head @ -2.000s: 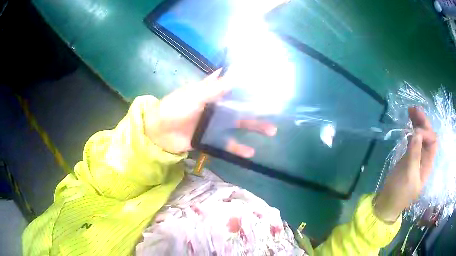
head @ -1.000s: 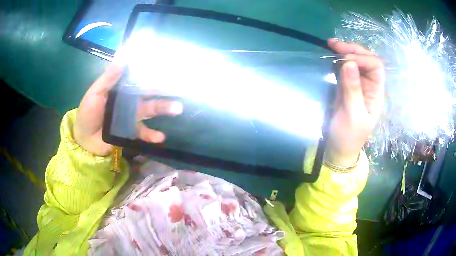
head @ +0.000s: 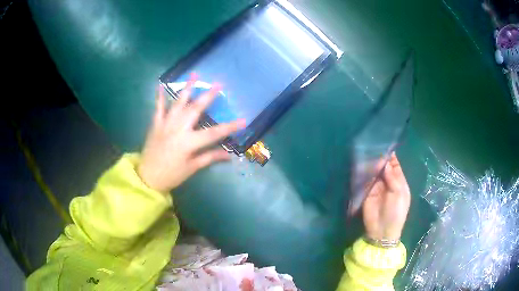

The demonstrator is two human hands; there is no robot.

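Observation:
A stack of dark-bordered touch panels [head: 256, 68] with a grey-blue face lies tilted on the green mat. An orange-gold flex cable [head: 259, 153] sticks out at its near corner. My left hand [head: 185, 133] is spread, with its fingertips over the stack's near left end; whether they press on it I cannot tell. My right hand [head: 388, 196] grips a single see-through touch panel [head: 384, 125] by its near edge. That panel is tipped steeply, seen almost edge-on and blurred.
A crinkled shiny heap of peeled film [head: 469, 233] lies at the right on the green mat [head: 307, 136]. A small pink and white fan [head: 508, 48] stands at the upper right. Grey floor with a yellow line [head: 40, 170] shows at the left.
My left hand has let go of the panel and moved over to the stack. My right hand alone now holds the panel, turned from flat to steep. The stack shows more fully.

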